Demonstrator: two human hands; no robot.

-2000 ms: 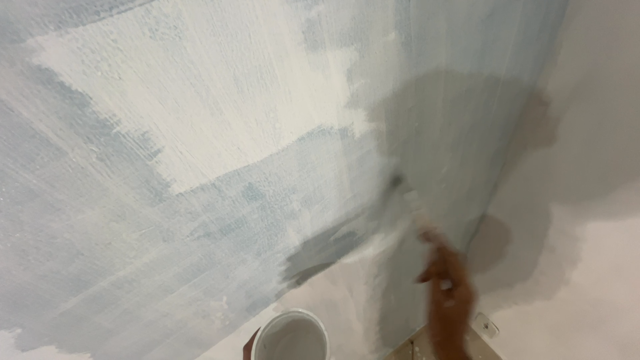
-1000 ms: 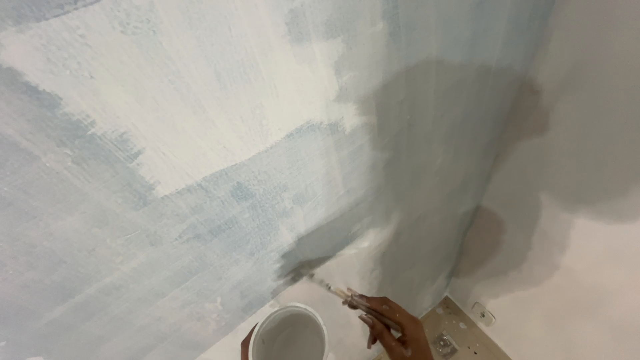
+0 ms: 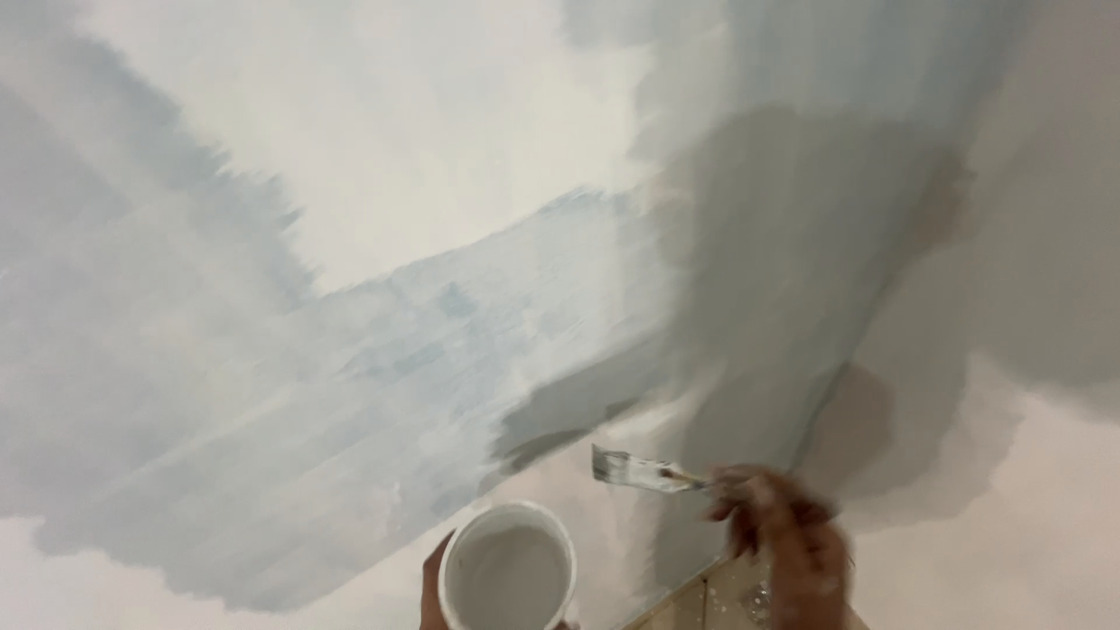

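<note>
My right hand (image 3: 779, 525) grips a flat paintbrush (image 3: 637, 471) whose bristles point left, over the lower part of the wall. The bristles carry paint, and the hand is slightly blurred. My left hand (image 3: 434, 584) holds a white tub (image 3: 570, 560) upright at the bottom centre; most of that hand is hidden behind it. Greyish paint (image 3: 509, 577) shows inside the tub. Around them, the wall (image 3: 306, 394) bears pale blue-grey brushed paint with a whiter patch (image 3: 420, 157) above. I cannot tell whether the bristles touch the wall.
A paint-spattered beige surface (image 3: 682, 610) lies at the bottom right, below the wall, with a small clear object (image 3: 757, 599) on it. Shadows fall over the right half of the wall, near a corner line (image 3: 840, 376) running down between two wall faces.
The brush was farther up the wall, then dropped to the painted area's lower edge; it now sits to the right of that spot, its bristles pointing left. The tub stays low in view.
</note>
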